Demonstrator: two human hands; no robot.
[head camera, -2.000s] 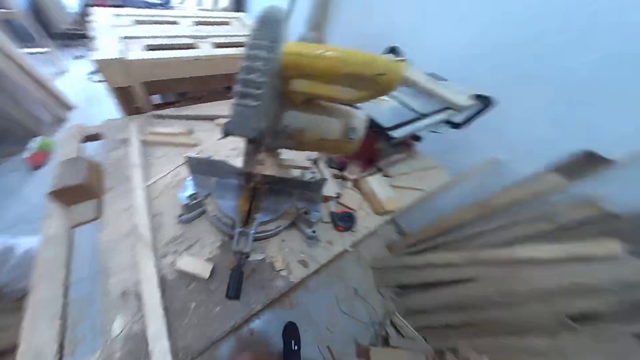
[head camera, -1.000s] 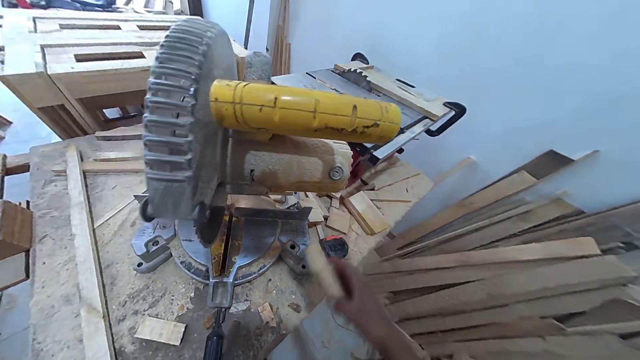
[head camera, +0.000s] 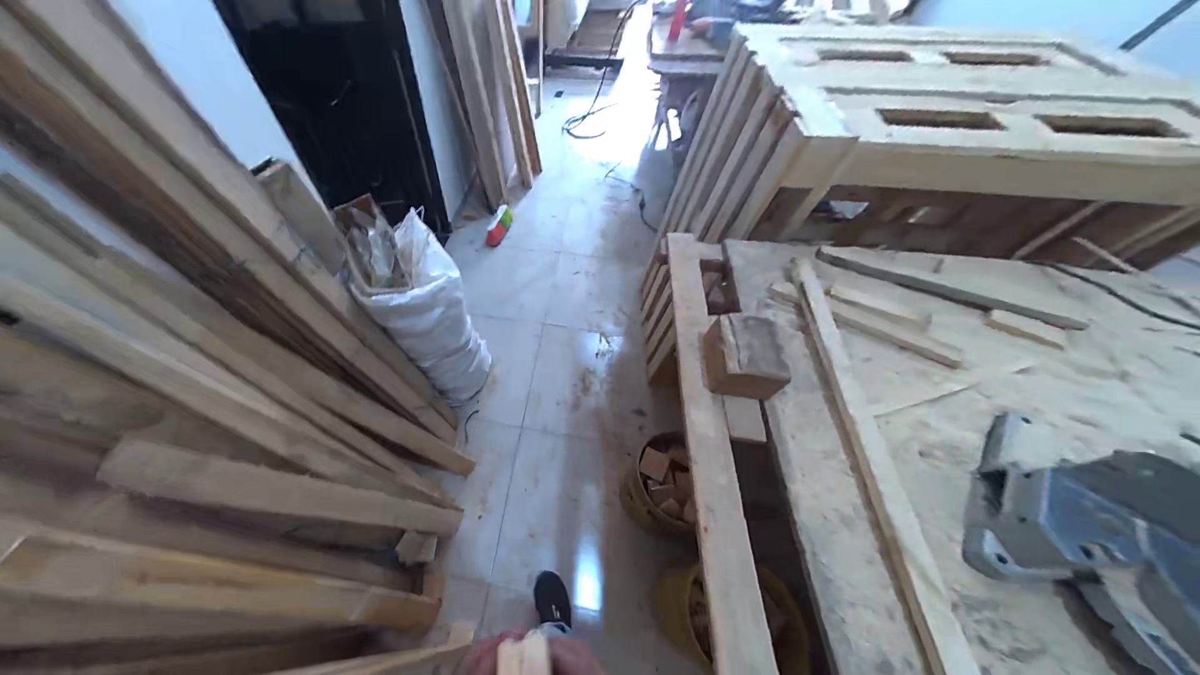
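Observation:
At the bottom edge of the view, a pale wooden piece (head camera: 523, 654) is seen nearly end-on, with blurred skin on both sides of it. The skin on its right looks like my right hand (head camera: 574, 656), closed on the piece. On its left is more skin, perhaps my left hand (head camera: 480, 654); whether this is a second hand cannot be told. The frame cuts off most of both. A shoe (head camera: 552, 598) shows just above them on the tiled floor. The metal base of the miter saw (head camera: 1069, 516) lies far to the right on the workbench.
Long boards (head camera: 262, 497) lean and lie along the left, beside a white sack (head camera: 427, 319). On the right, the dusty workbench (head camera: 806, 525) bears strips and a wooden block (head camera: 747, 356). Baskets of offcuts (head camera: 664, 483) stand below its edge. Slotted wooden frames (head camera: 937, 159) are stacked behind.
The view has swung far left, from the saw to the aisle. A hand with a wooden piece was right of the saw one second ago; a wooden piece now shows at the bottom centre.

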